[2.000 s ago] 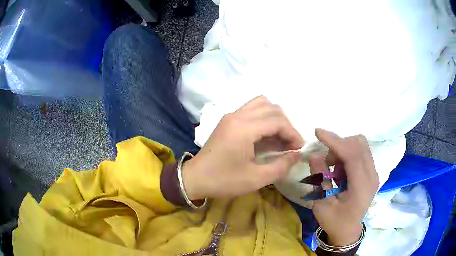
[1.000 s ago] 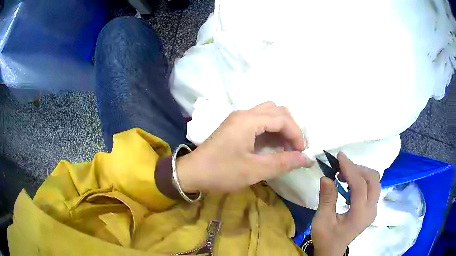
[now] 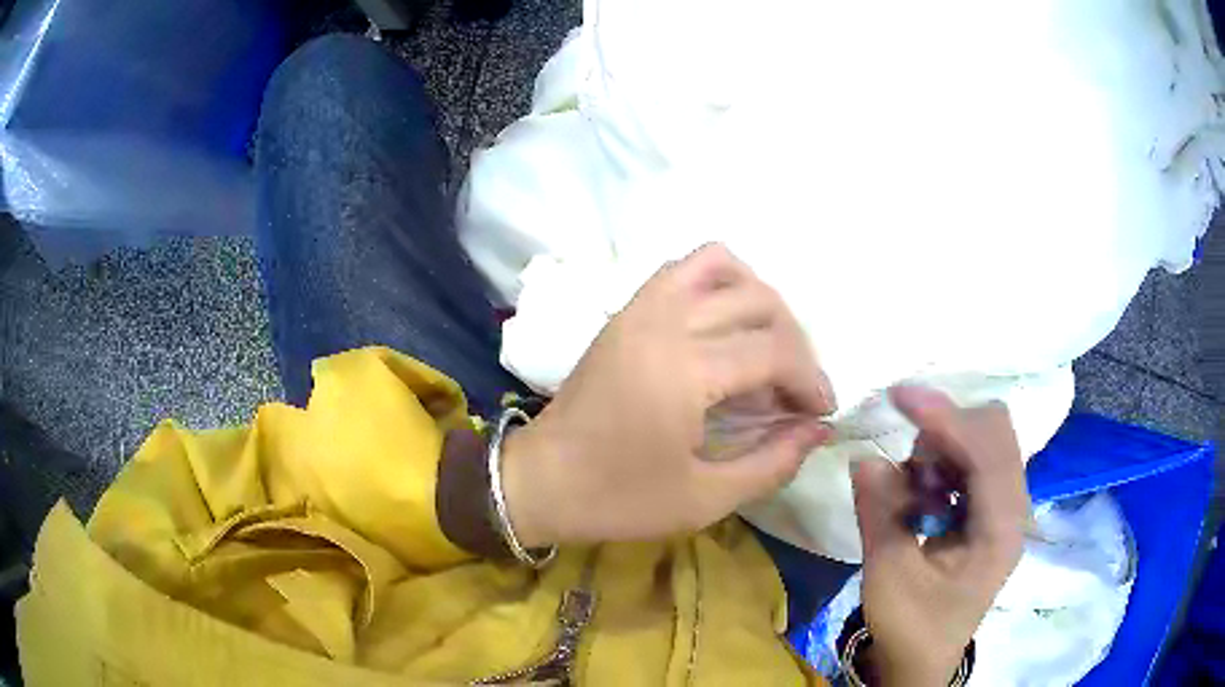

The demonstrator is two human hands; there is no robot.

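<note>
A white garment (image 3: 806, 503) lies across the lap and merges with a large white garment pile (image 3: 873, 175); where one ends I cannot tell. My left hand (image 3: 672, 403) pinches a small edge of white cloth between thumb and fingertips. My right hand (image 3: 947, 523) is just to the right of it, with the dark thread snips (image 3: 936, 507) held in the curled fingers; the blades are mostly hidden and blurred. The right thumb and index finger are apart, close to the pinched cloth. A faint pale strand seems to run between the hands.
A blue bin (image 3: 1142, 463) with white pieces (image 3: 1075, 591) inside stands at the lower right. A blue container covered in clear plastic (image 3: 134, 121) is at the upper left. Speckled grey floor (image 3: 175, 336) shows beside the knee in jeans (image 3: 356, 201).
The snips' blades pointed at the pinched cloth a second ago; now they are tucked back in my right hand, whose thumb and index finger are nearer the cloth. My left hand still pinches the cloth.
</note>
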